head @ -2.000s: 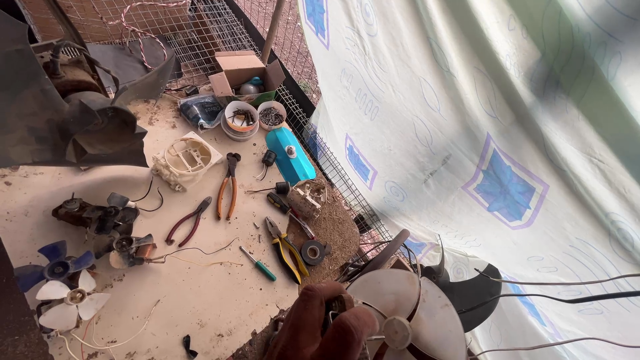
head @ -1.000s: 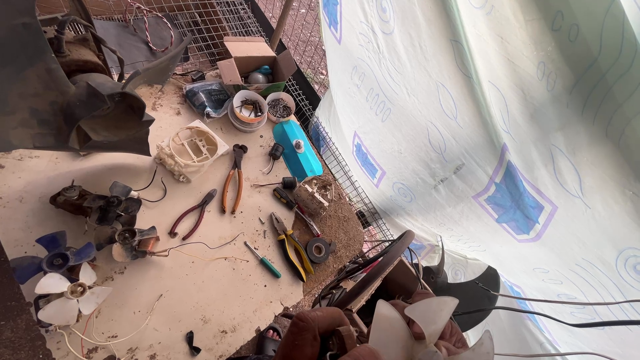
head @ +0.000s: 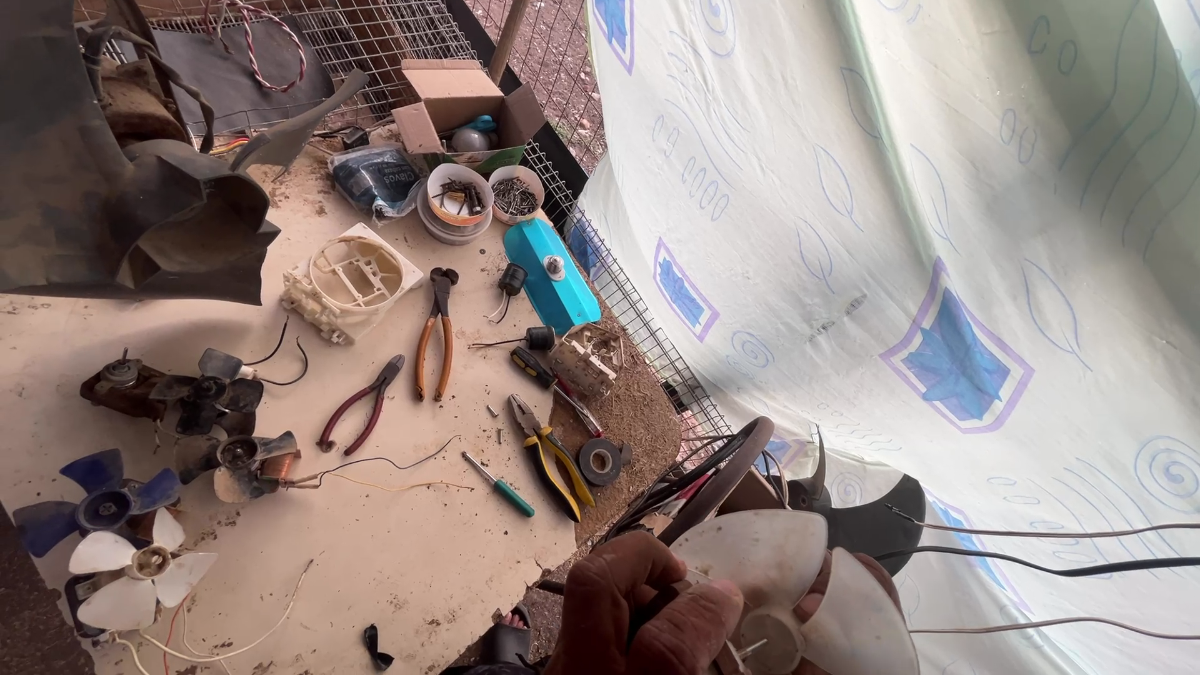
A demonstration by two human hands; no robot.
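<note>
At the bottom centre, my left hand (head: 637, 609) is closed on a part beside the hub of a white plastic fan (head: 771, 637); that part is mostly hidden by the fingers. My right hand (head: 814, 592) is largely hidden behind the fan, its fingers showing between the blades and seeming to support it. A thin shaft sticks out at the hub. On the bench to the left lie yellow-black pliers (head: 548, 457), a green-handled screwdriver (head: 499, 485), a roll of black tape (head: 600, 461), red-handled cutters (head: 363, 405) and orange-handled end nippers (head: 438, 333).
Small fan motors with blue (head: 101, 504) and white blades (head: 141, 570) stand at the bench's left. Behind are a cream plastic frame (head: 354, 281), cups of screws (head: 515, 195), a cardboard box (head: 455, 84) and a turquoise metal piece (head: 551, 272). Wires (head: 1050, 562) and a patterned cloth (head: 844, 234) are at right.
The white fan has changed its tilt and its blades show at a different angle. Both hands stay near it, with the left still beside the hub.
</note>
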